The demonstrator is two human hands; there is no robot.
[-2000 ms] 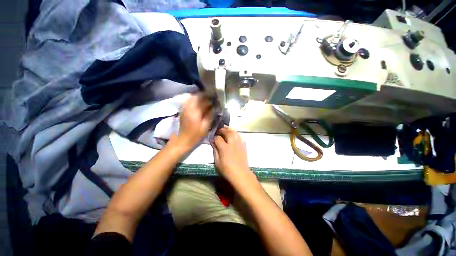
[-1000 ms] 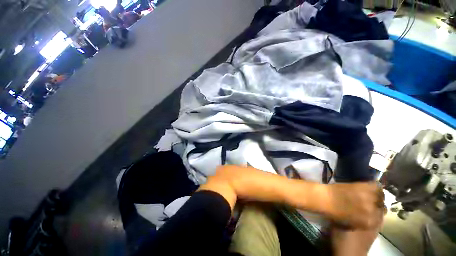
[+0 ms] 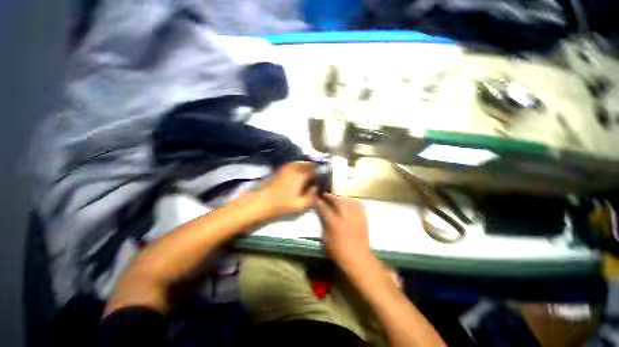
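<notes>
The frame is blurred by motion. Pale grey-blue cloth [image 3: 102, 162] is heaped at the left, with a navy panel [image 3: 210, 135] on top that runs to the needle area of the sewing machine [image 3: 434, 95]. My left hand [image 3: 293, 188] is closed on the navy cloth edge just left of the presser foot. My right hand [image 3: 343, 217] is just below and right of it, fingertips at the same cloth edge near the foot. The fingertips and the exact edge are too blurred to make out. The lamp glows at the needle.
Scissors [image 3: 441, 220] lie under the machine arm, with a black pad [image 3: 522, 215] to their right. The table's green front edge [image 3: 421, 259] runs below my hands. A blue edge [image 3: 360, 36] runs behind the machine. Navy and grey pieces [image 3: 495, 324] are at the lower right.
The view has swung from the cloth heap at the left back to the machine. My two hands, overlapping near the machine before, are now side by side at the cloth edge by the foot.
</notes>
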